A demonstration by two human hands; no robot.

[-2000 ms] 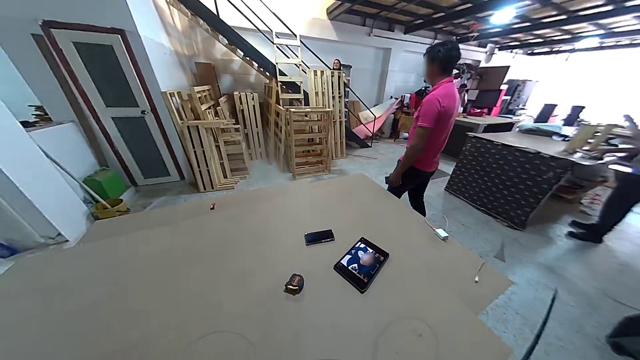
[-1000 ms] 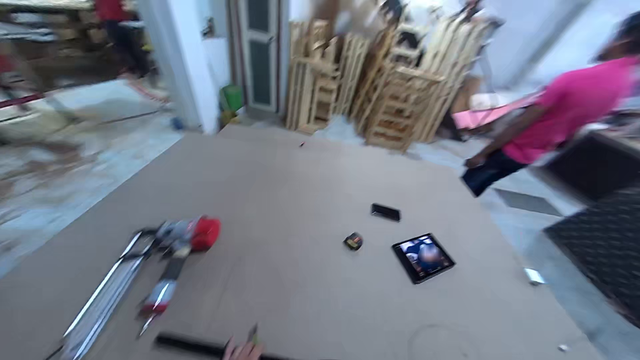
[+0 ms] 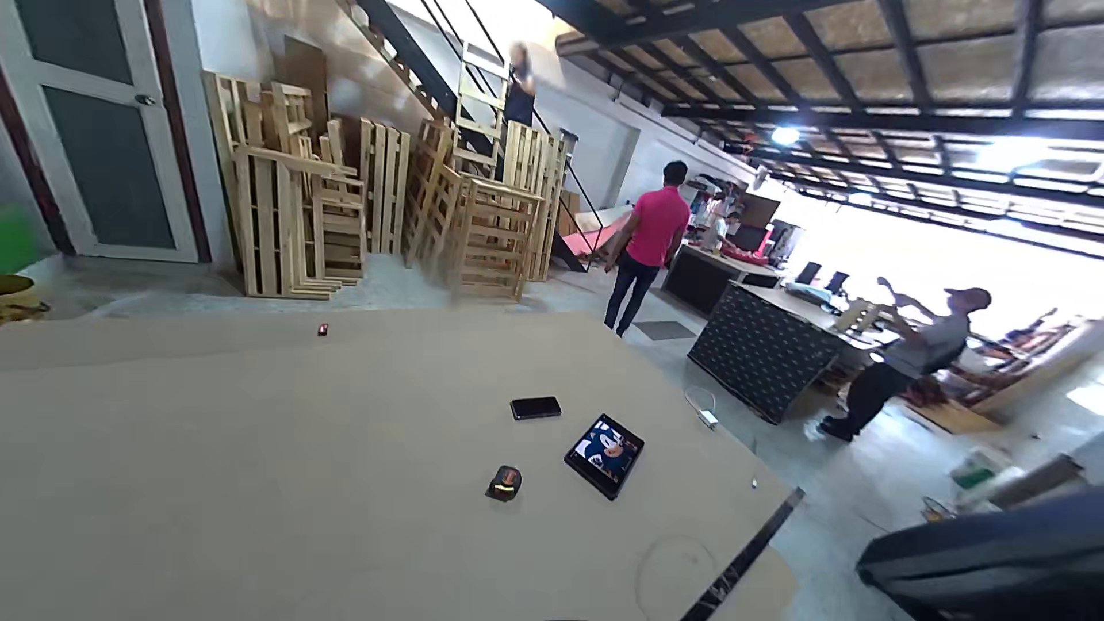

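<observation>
Neither of my hands shows in the head view now. On the large tan work surface (image 3: 259,483) lie a tape measure (image 3: 504,483), a black phone (image 3: 536,408) and a tablet (image 3: 605,455) with a lit picture on its screen. A dark flat bar (image 3: 743,555) slants across the near right edge, its lower end cut off by the frame. A white charger (image 3: 708,418) with a cable rests at the right edge, and a small red item (image 3: 323,329) lies near the far edge.
Wooden pallets and frames (image 3: 496,233) stand beyond the surface, below a staircase. A person in a pink shirt (image 3: 660,224) stands past the far edge. Another person (image 3: 914,354) is at a patterned workbench (image 3: 763,349) on the right. Someone else is by the stairs (image 3: 520,95).
The view has swung right from a second ago, when a hand by a dark bar and a red-and-grey power tool were in sight. The person in pink now stands farther off than two seconds ago.
</observation>
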